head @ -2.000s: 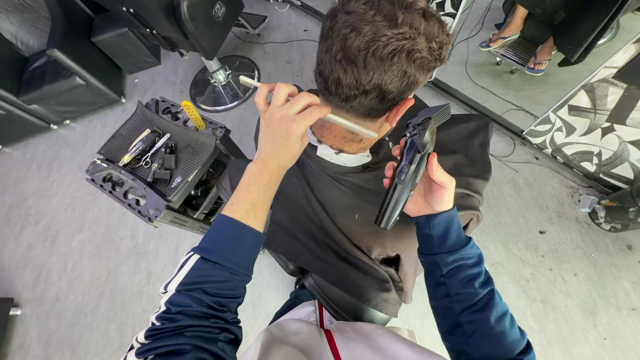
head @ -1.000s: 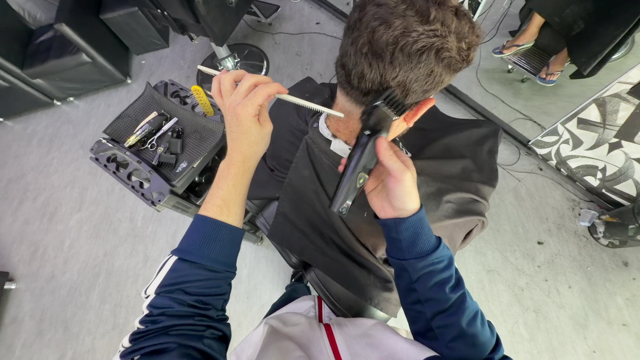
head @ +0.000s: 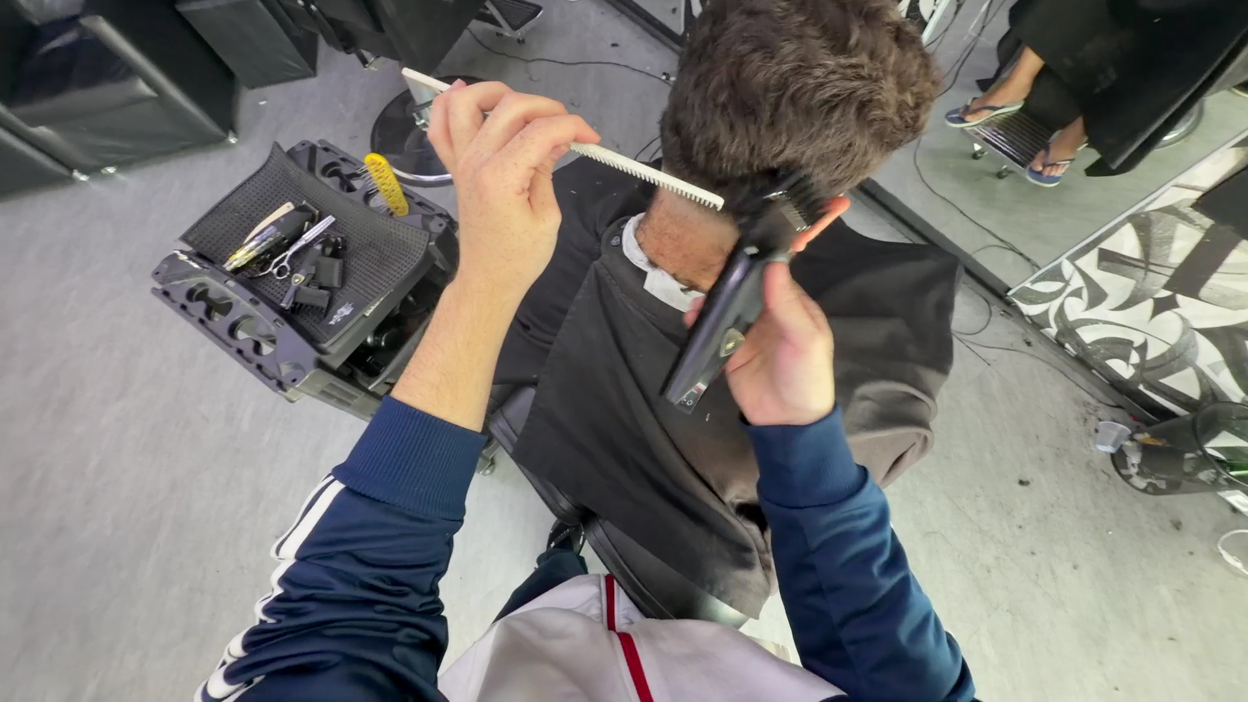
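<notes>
My left hand (head: 507, 175) grips a long white barber comb (head: 648, 174), whose toothed end lies at the back of a seated person's head. A black hair clipper (head: 717, 327) is in my right hand (head: 790, 351), its guarded blade against the dark hair (head: 790, 78) low behind the ear. The clipper is tilted, with its butt pointing down and left. White neck paper (head: 663, 278) rings the person's neck above a black cape (head: 624, 429).
A black trolley (head: 283, 366) at left carries scissors (head: 300, 249), clippers (head: 273, 234) and a yellow comb (head: 387, 183). A mirror's lower edge (head: 936, 239) runs along the right. A bin (head: 1175, 453) stands at far right, black seats (head: 117, 88) at upper left.
The clipper has moved from beside the neck up against the hair behind the ear. The comb's toothed end, earlier over the neck, is now at the hair above it.
</notes>
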